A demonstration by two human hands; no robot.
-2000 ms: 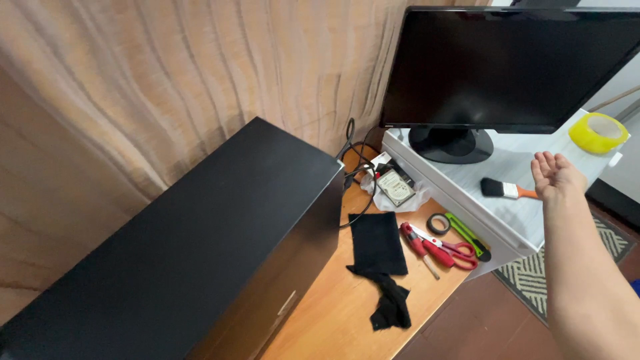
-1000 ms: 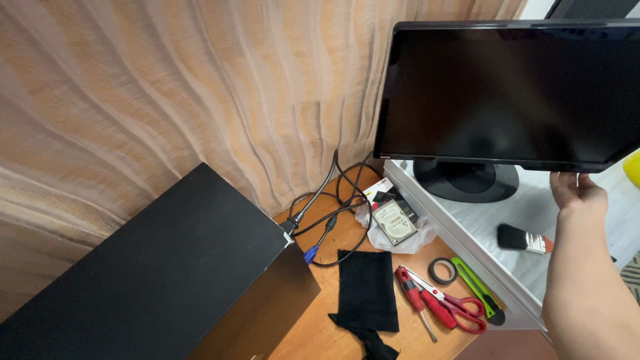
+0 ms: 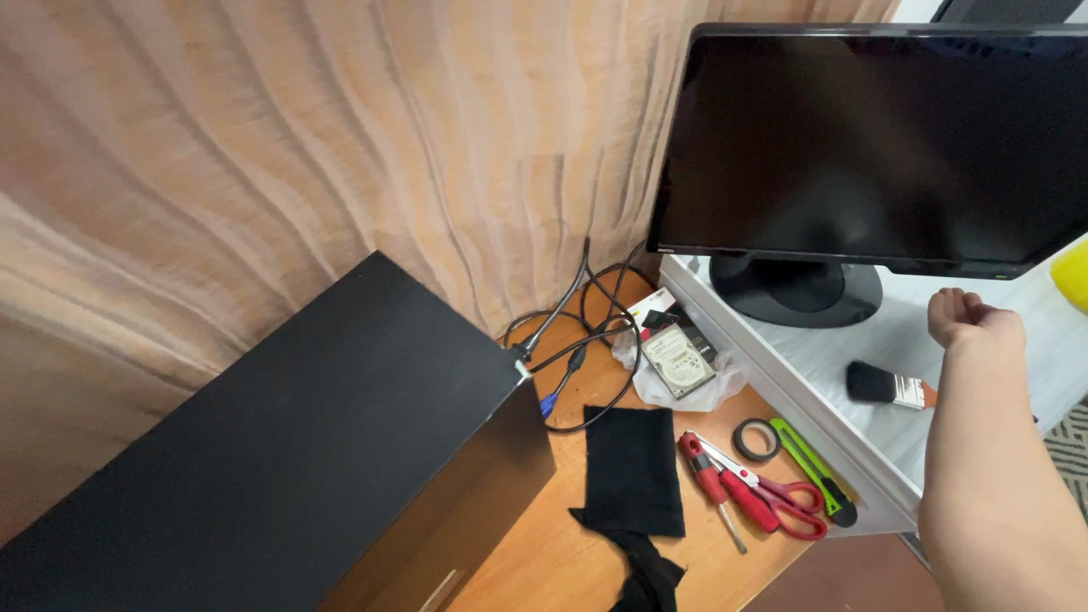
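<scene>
My right hand (image 3: 973, 319), its fingers curled together and nothing seen in them, is just below the lower right edge of a black monitor (image 3: 867, 153). The monitor's screen is dark, and its round black base (image 3: 795, 293) rests on a white-grey surface. Near my wrist lies a paintbrush (image 3: 888, 387) with black bristles, a metal ferrule and an orange handle partly hidden by my forearm. A roll of yellow tape (image 3: 1075, 276) is cut off at the right edge. My left hand is out of view.
A black computer-case-like box (image 3: 280, 425) fills the lower left. On the wooden desk (image 3: 527, 544) are black cloth (image 3: 633, 467), a screwdriver (image 3: 712, 489), red-handled scissors (image 3: 778, 501), dark tape (image 3: 756, 439), a green utility knife (image 3: 812, 472), a hard drive (image 3: 677, 361) on plastic and cables (image 3: 552, 327). Curtain (image 3: 340, 127) behind.
One second ago my right hand's fingers were at the monitor's bottom edge; now they are curled just below it. Two seconds ago that hand was more open, beside the paintbrush. The view has shifted.
</scene>
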